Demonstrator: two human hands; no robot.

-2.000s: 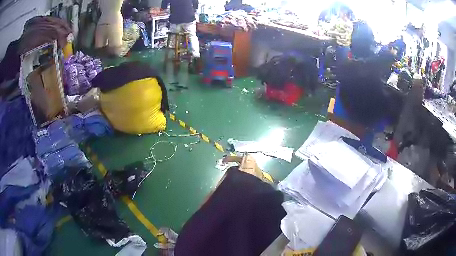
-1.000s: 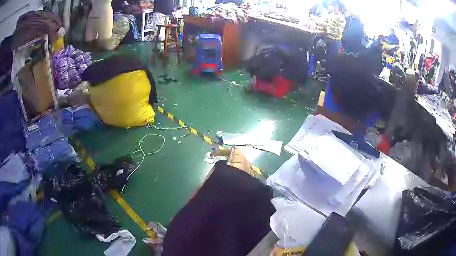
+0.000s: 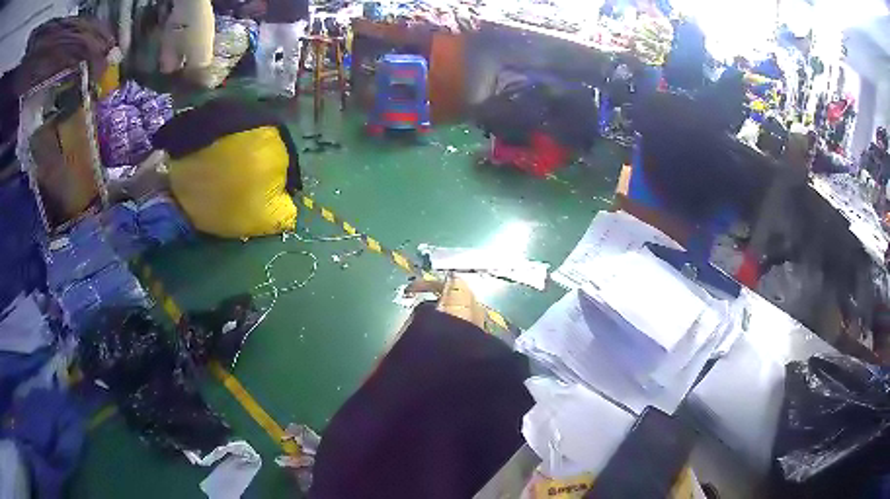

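Note:
Neither of my hands shows in the head view. A dark smartphone [image 3: 639, 458] lies at the bottom edge, its screen dark, on a yellow piece with dark printed characters [image 3: 564, 486]. A messy stack of white paper sheets [image 3: 634, 317] lies beyond it on the grey-white table [image 3: 771, 336]. A dark blue clipboard [image 3: 693, 268] rests at the back of the stack. A shiny black plastic bag [image 3: 834, 414] lies at the right.
A large dark purple-black cloth [image 3: 424, 404] stands left of the table. A yellow sack [image 3: 234, 185], a blue stool [image 3: 402, 93], a black plastic bag [image 3: 146, 375] and blue bundles [image 3: 88, 268] are on the green floor. A person's pale trousers [image 3: 280, 57] show at the back.
The view has shifted, so the sack and stool appear further left and higher. The person at the back appears further left. The phone and papers look undisturbed.

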